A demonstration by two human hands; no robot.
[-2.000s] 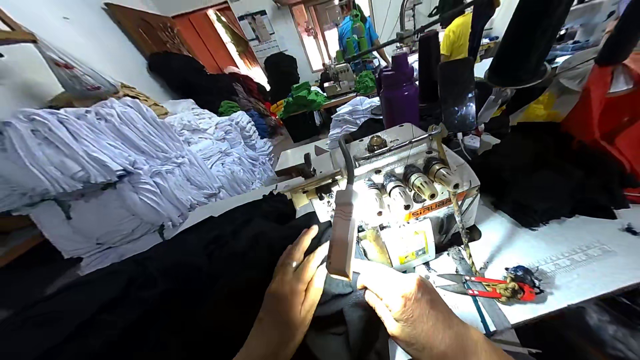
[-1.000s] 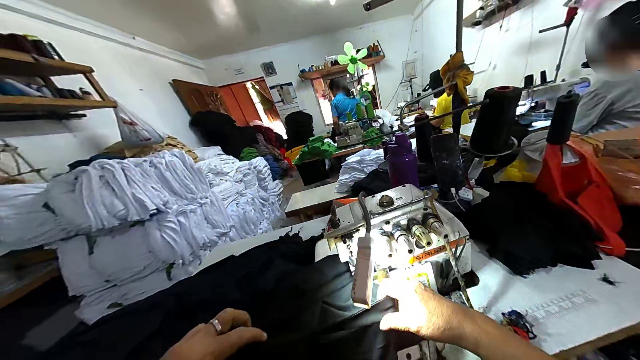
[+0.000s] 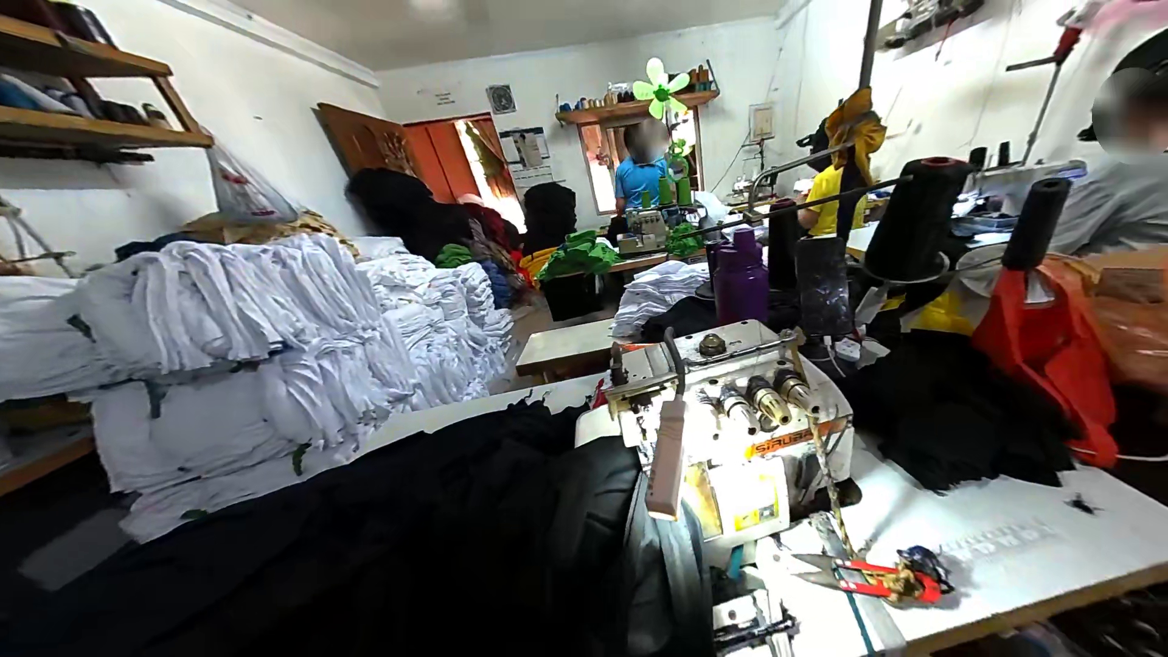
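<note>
Neither of my hands shows in the head view now. A white Siruba overlock sewing machine [image 3: 730,401] stands on the white table, with a small lamp [image 3: 668,456] lit on its front. Black fabric [image 3: 438,538] lies over the table to the left and reaches up against the machine's left side. Red-handled thread snips [image 3: 885,579] rest on the table right of the machine, with something dark and tangled at their handle end. Large black thread cones [image 3: 917,219] stand behind the machine.
Stacked white garments [image 3: 228,319] rise at the left. A purple bottle [image 3: 741,278] and a phone [image 3: 824,287] stand behind the machine. Black cloth [image 3: 958,411] and a red bag [image 3: 1045,347] lie at the right. Other people [image 3: 641,173] sit or stand farther back.
Both hands were on the black fabric by the machine two seconds ago; one second ago they were apart, low in view. Now both are out of view. The view has tilted up.
</note>
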